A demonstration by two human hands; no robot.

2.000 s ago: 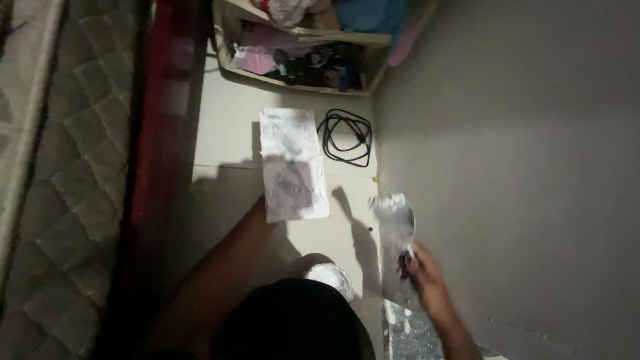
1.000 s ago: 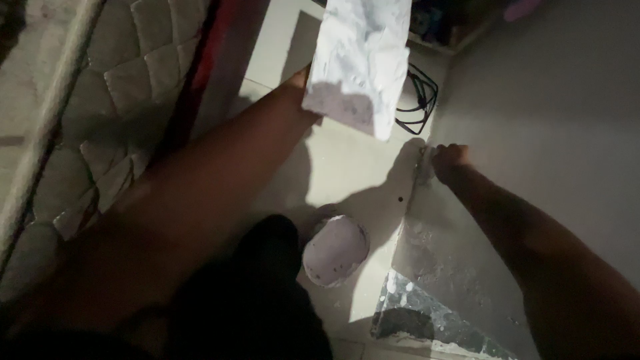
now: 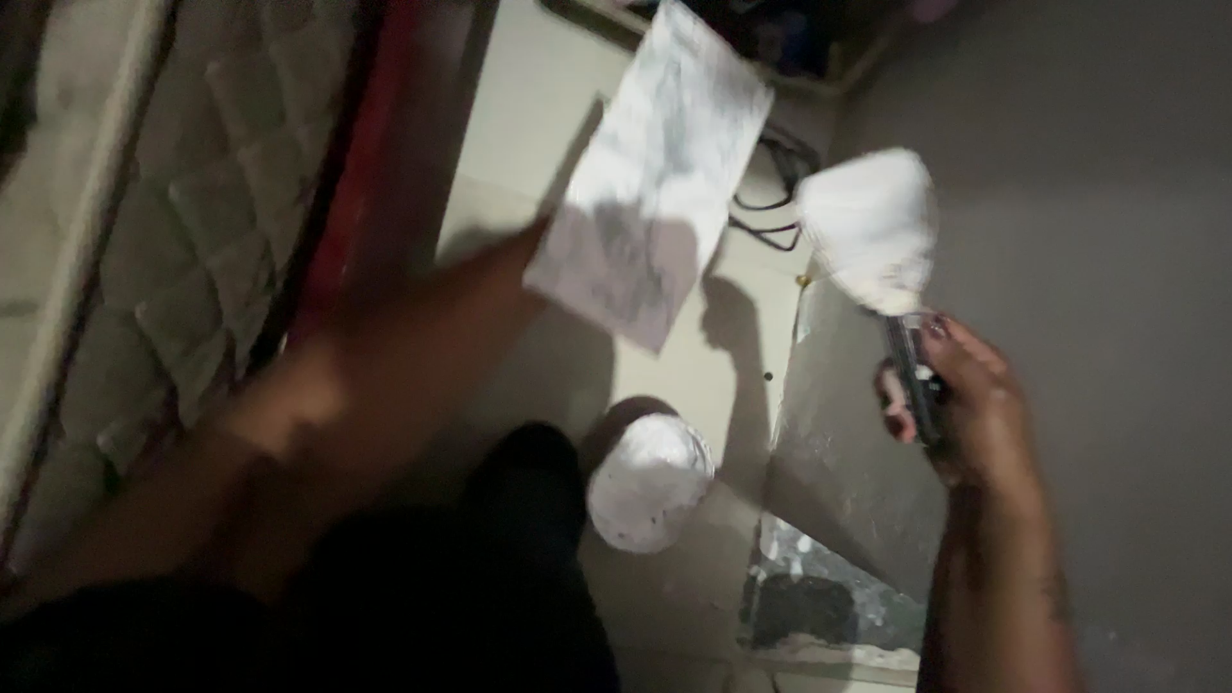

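My right hand grips the black handle of a putty knife, whose broad blade is coated in white paste and points up beside the grey wall. A flat rectangular board, smeared with white paste, is held out by my left arm. My left hand is mostly hidden behind the board's left edge. Below the board, a round tub of white paste stands on the tiled floor near my dark-clothed leg. The putty knife is to the right of the board, apart from it.
A quilted mattress and a red bed frame line the left side. The grey wall rises on the right, with a rough, paste-marked patch low on it. Behind the board lie a black cable and an open container.
My right hand has come away from the wall, and the putty knife's paste-coated blade now shows plainly. The view has shifted.
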